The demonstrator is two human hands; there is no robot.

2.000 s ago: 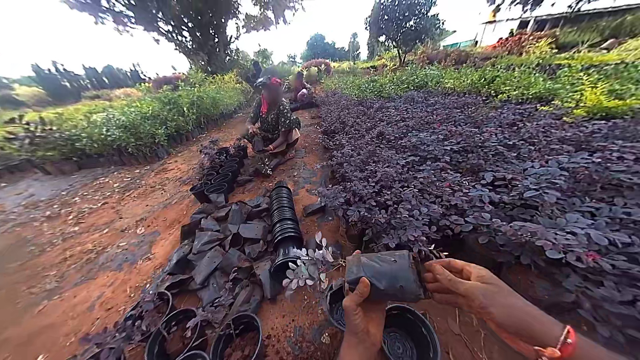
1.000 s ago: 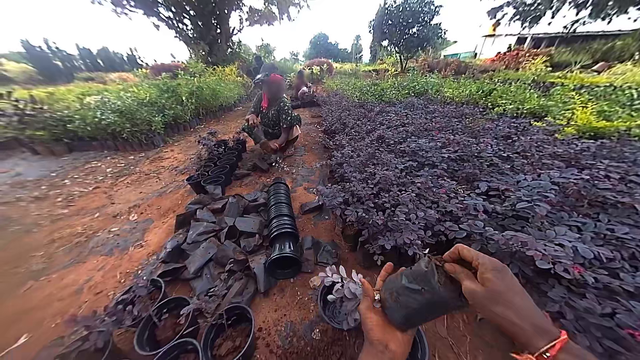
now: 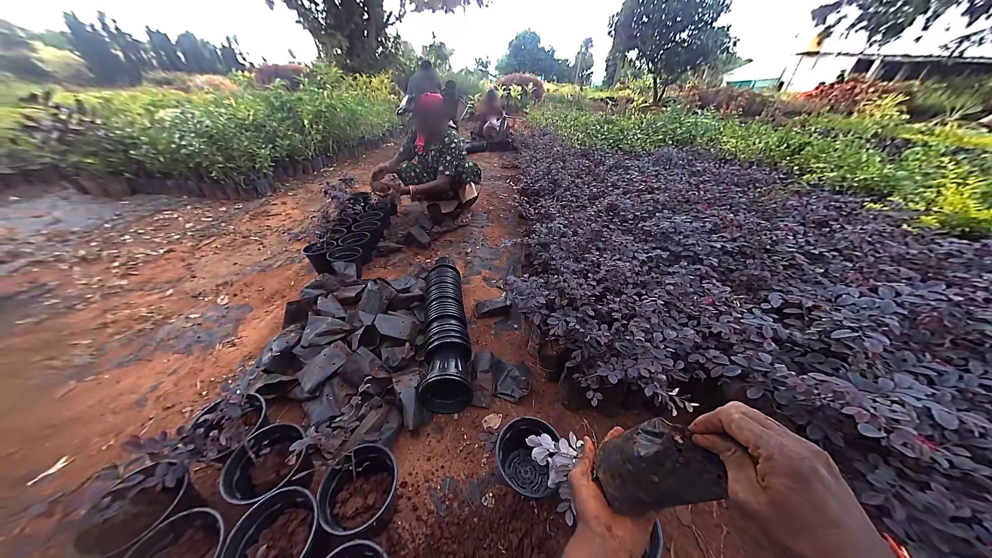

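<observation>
A black plastic nursery bag (image 3: 659,469) lies on its side between my two hands. My left hand (image 3: 601,504) cups it from below and the left, with the plant's pale purplish leaves (image 3: 559,461) poking out past the thumb. The fingers and thumb of my right hand (image 3: 775,473) pinch the other end of the bag, on its right. Just left of the leaves stands a black pot (image 3: 527,457) with its ribbed bottom showing. Part of another pot rim shows beneath my left hand.
Pots holding red soil (image 3: 360,492) stand at lower left. Beyond them are a heap of crumpled black bags (image 3: 341,349) and a lying stack of nested pots (image 3: 446,333). A co-worker (image 3: 438,163) squats farther up the path by more pots. Dense purple-leaved plants (image 3: 736,271) fill the right.
The bag, earlier held level with its leafy plant reaching left, has been turned in my hands. My right hand has shifted its hold on the bag's end.
</observation>
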